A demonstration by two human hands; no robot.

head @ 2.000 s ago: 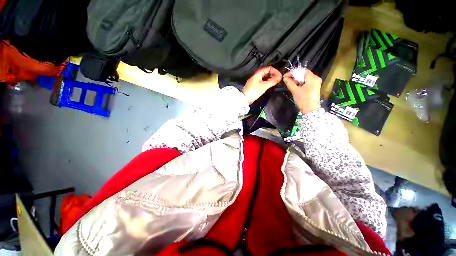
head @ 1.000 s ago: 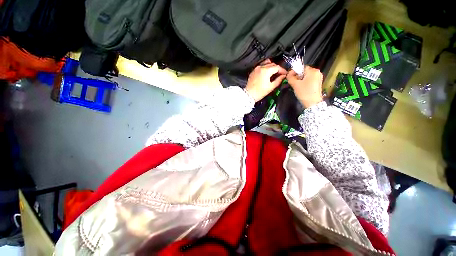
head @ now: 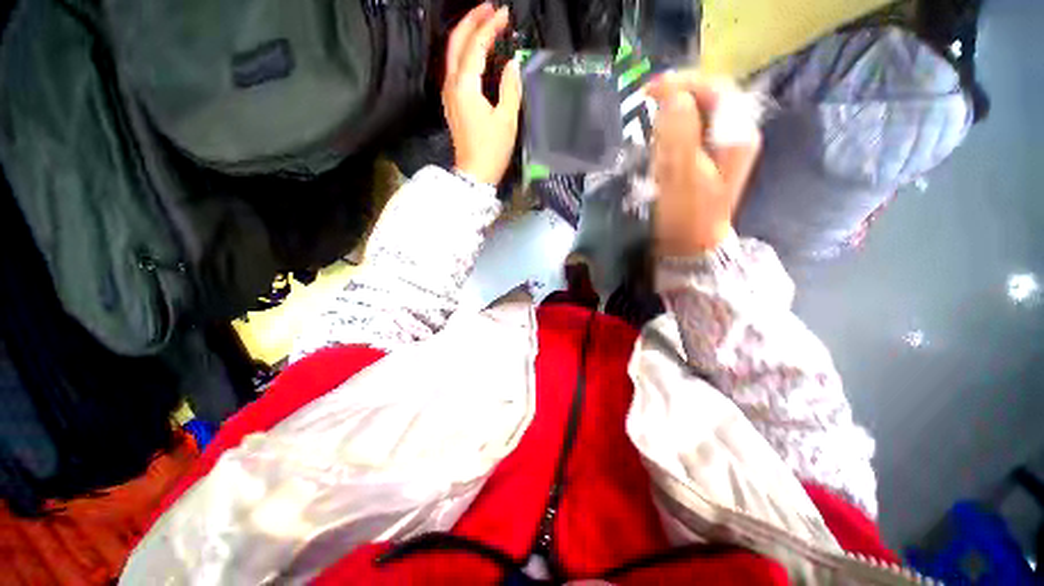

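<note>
My left hand (head: pixel 481 109) is at the upper middle with its fingers apart, beside a black hang tag with green edges (head: pixel 572 115). It does not visibly grip the tag. My right hand (head: pixel 693 172) is blurred and closed around a white tuft of tag fasteners (head: pixel 736 115). A green-and-white striped card part (head: pixel 633 86) shows between the tag and my right hand. Black fabric lies behind the hands, too dark to make out.
A large grey-green backpack (head: pixel 246 115) with a small dark label is at the upper left, with another backpack (head: pixel 97 229) beside it. An orange bundle (head: pixel 92 515) is at the lower left. A grey puffy shape (head: pixel 882 126), unclear, is at the upper right. A blue object (head: pixel 973 549) is at the lower right.
The view has swung right; the backpacks now show further left and the tag stacks are out of view. My hands have moved apart, and the left fingers have opened beside the tag.
</note>
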